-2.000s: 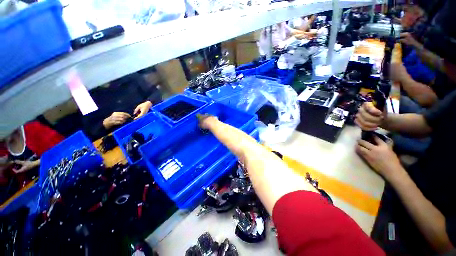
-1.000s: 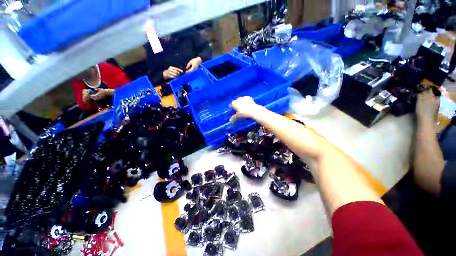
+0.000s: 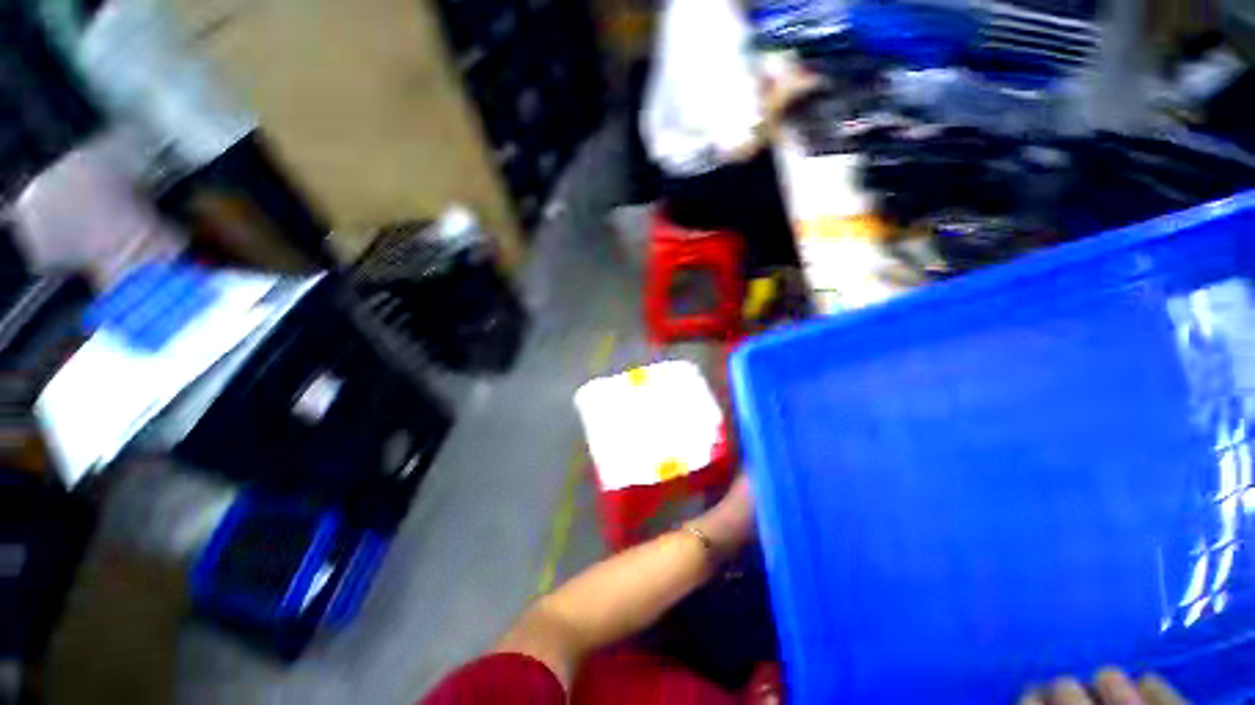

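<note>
A large blue plastic bin (image 3: 963,455) fills the right side of the view, tilted, its inside facing me with bright glare at the right. No parts can be made out in it. My left hand (image 3: 739,515) is at the bin's left side, its fingers hidden behind the wall; a bracelet and red sleeve show on that arm. My right hand (image 3: 1105,690) shows only as fingertips on the bin's lower side, cut off by the bottom edge.
Red stools, one with a white top (image 3: 651,423), stand in the grey aisle (image 3: 482,468). A person in white (image 3: 702,90) is beyond them. Dark crates and a blue crate (image 3: 286,562) are at left. A cluttered bench is behind the bin. The view is blurred.
The view has swung from the worktable to the aisle. My right hand was reaching over the blue bins; now a large blue bin is held up close, and my left arm has come into view.
</note>
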